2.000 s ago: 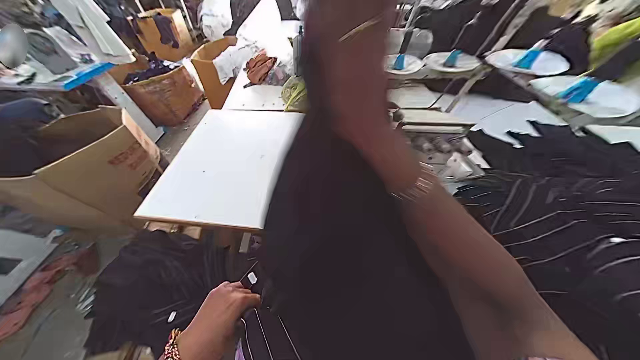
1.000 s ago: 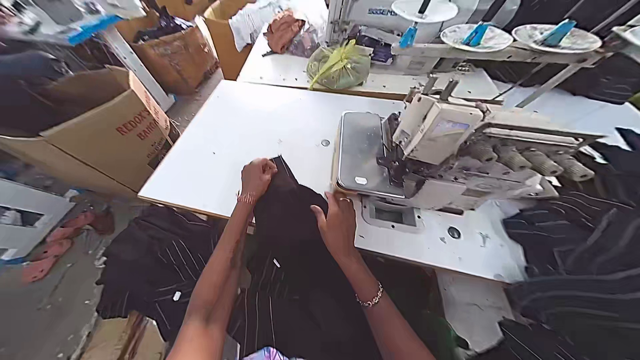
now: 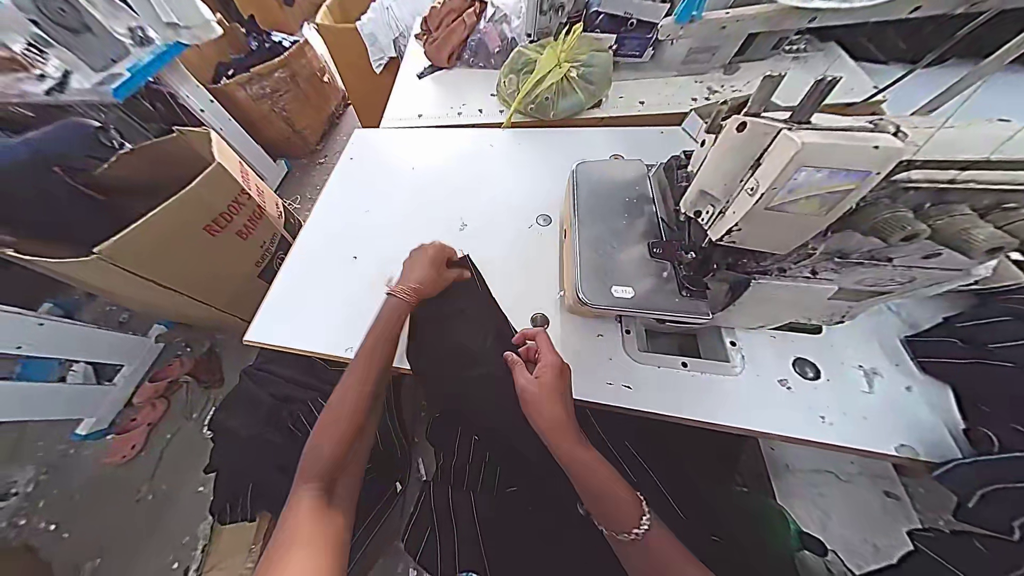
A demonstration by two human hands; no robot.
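Observation:
A piece of black fabric lies over the front edge of the white sewing table and hangs down toward me. Its narrow top end is pinched in my left hand, which has thin bangles at the wrist. My right hand is at the fabric's right edge, thumb and forefinger close together on it; a chain bracelet is on that wrist. To the right of both hands stands an industrial overlock sewing machine with a flat metal cover plate.
Behind the table, a knotted yellow-green plastic bag rests on another worktop. Cardboard boxes stand at the left. Dark striped fabric is piled at the right, more hangs below the table's front edge. Pink clogs lie on the floor.
Two seconds ago an arm and dark fabric were raised across the view. Since one second ago, my right hand has moved away from the machine's plate, down along the fabric's right edge.

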